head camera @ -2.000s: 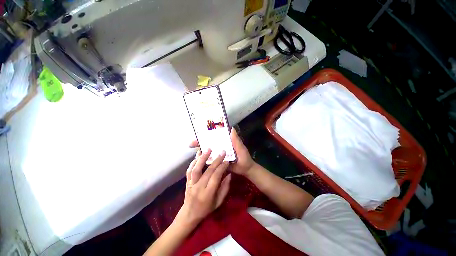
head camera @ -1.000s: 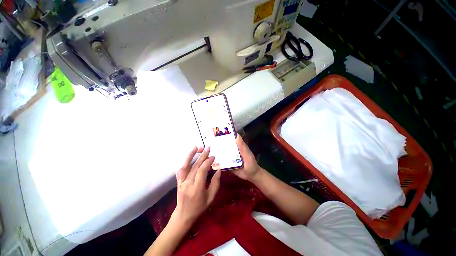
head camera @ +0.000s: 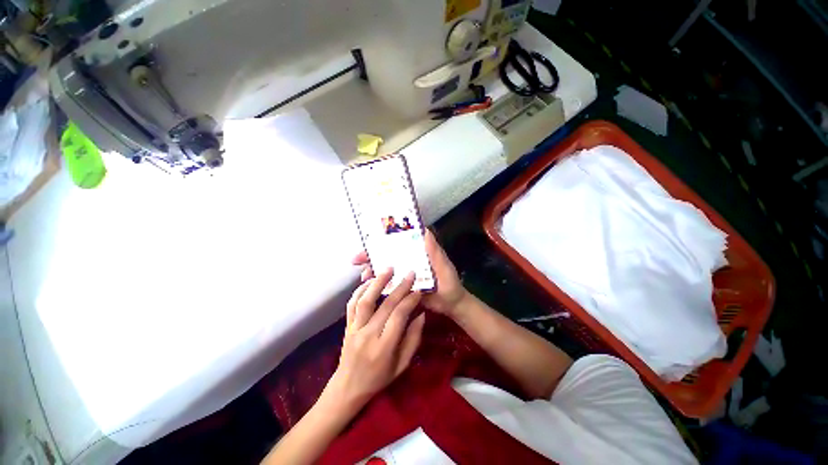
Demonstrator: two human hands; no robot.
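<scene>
A smartphone point(head camera: 389, 218) with a lit white screen and a small dark and red picture stands over the front edge of the table. My right hand point(head camera: 442, 277) holds it from the right side and below, partly hidden behind it. My left hand point(head camera: 381, 331) is over the lower part of the screen, fingers bent and slightly apart, fingertips at the glass; whether they touch it is unclear. White fabric point(head camera: 209, 245) lies under the machine head, glaring and merging with the white table.
The sewing machine point(head camera: 272, 54) spans the back, with its needle area point(head camera: 195, 150) at left. A green tag point(head camera: 83, 156) hangs at far left. A yellow scrap point(head camera: 369, 143), snips point(head camera: 461, 108) and black scissors point(head camera: 528, 70) lie at right. An orange-red basket point(head camera: 764, 291) holds white pieces point(head camera: 617, 254).
My left hand lifted off to the left of the screen, fingers spread, and is now back over its lower part. My right hand still holds the phone. The view shifted slightly.
</scene>
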